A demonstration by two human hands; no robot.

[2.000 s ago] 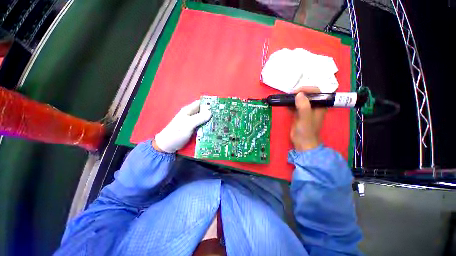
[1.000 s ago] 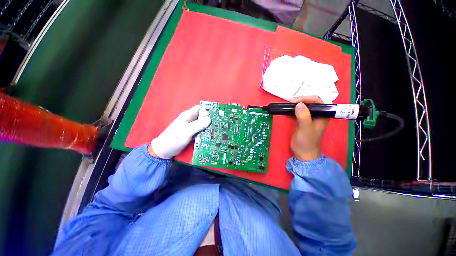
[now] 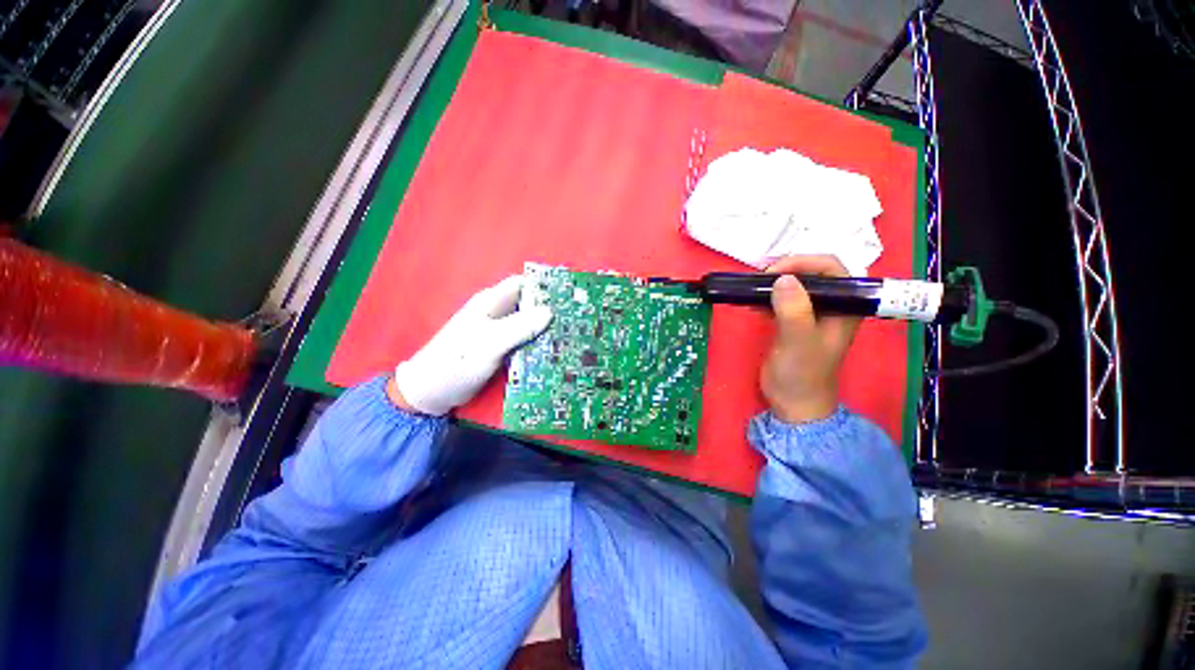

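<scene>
A green circuit board (image 3: 609,360) lies on the red mat (image 3: 550,157), near its front edge. My left hand (image 3: 465,351), in a white glove, grips the board's upper left edge, thumb on top. My bare right hand (image 3: 805,343) holds a thick black pen-type tool (image 3: 839,295) with a white label, a green rear end and a dark cord. The tool lies nearly level, its thin tip over the board's top edge towards the right; I cannot tell whether it touches. A crumpled white cloth (image 3: 784,207) lies beyond my right hand.
A green bench mat (image 3: 354,275) borders the red mat. At left are a silver conveyor rail (image 3: 338,196), a dark green belt (image 3: 223,170) and a red-wrapped post (image 3: 125,321). A wire rack (image 3: 1081,196) with black shelving stands at right.
Since two seconds ago the board and both hands appear slightly lower in view, and the tool tip has shifted slightly left along the board's top edge. Over the last second almost nothing has changed.
</scene>
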